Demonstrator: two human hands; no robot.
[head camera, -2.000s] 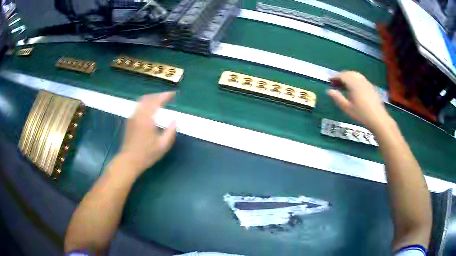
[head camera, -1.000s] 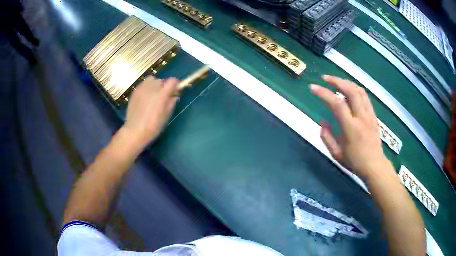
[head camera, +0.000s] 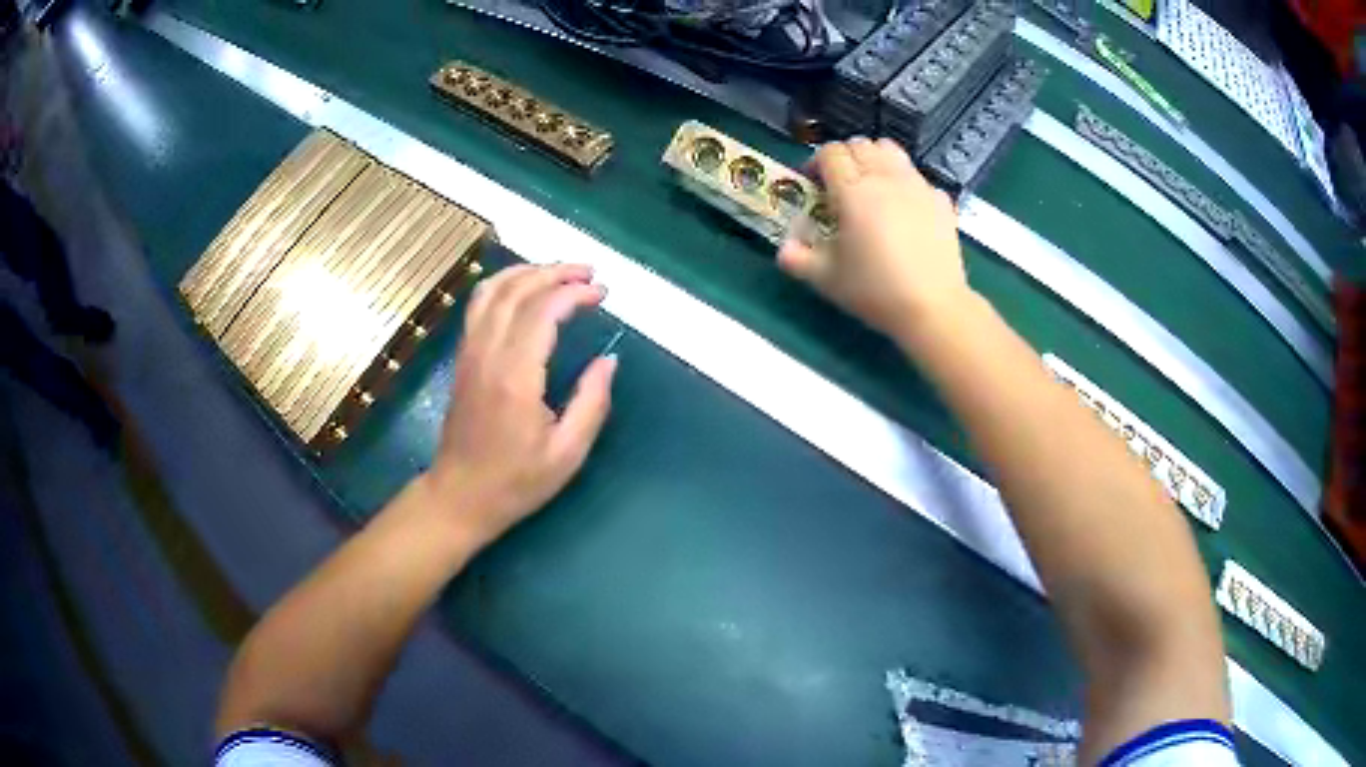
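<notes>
My right hand (head camera: 884, 232) is over the green conveyor belt and grips the right end of a gold perforated strip unit (head camera: 745, 176), whose round openings face up. My left hand (head camera: 524, 382) is empty above the bench edge with its fingers apart. The gold strip stack (head camera: 337, 277) lies on the bench left of my left hand, with small knobs along its right edge. Another gold strip unit (head camera: 520, 113) lies on the belt to the upper left.
A dark grey strip stack (head camera: 936, 83) stands beyond the belt beside black cables (head camera: 674, 30). Two pale strip units lie on the belt at right, one nearer (head camera: 1142, 438) and one at the edge (head camera: 1270, 614). A worn tape patch (head camera: 989, 734) is on the bench.
My left hand has let go of a gold strip unit near the stack and moved right, opening. My right hand has moved left and up and taken hold of a gold unit on the belt.
</notes>
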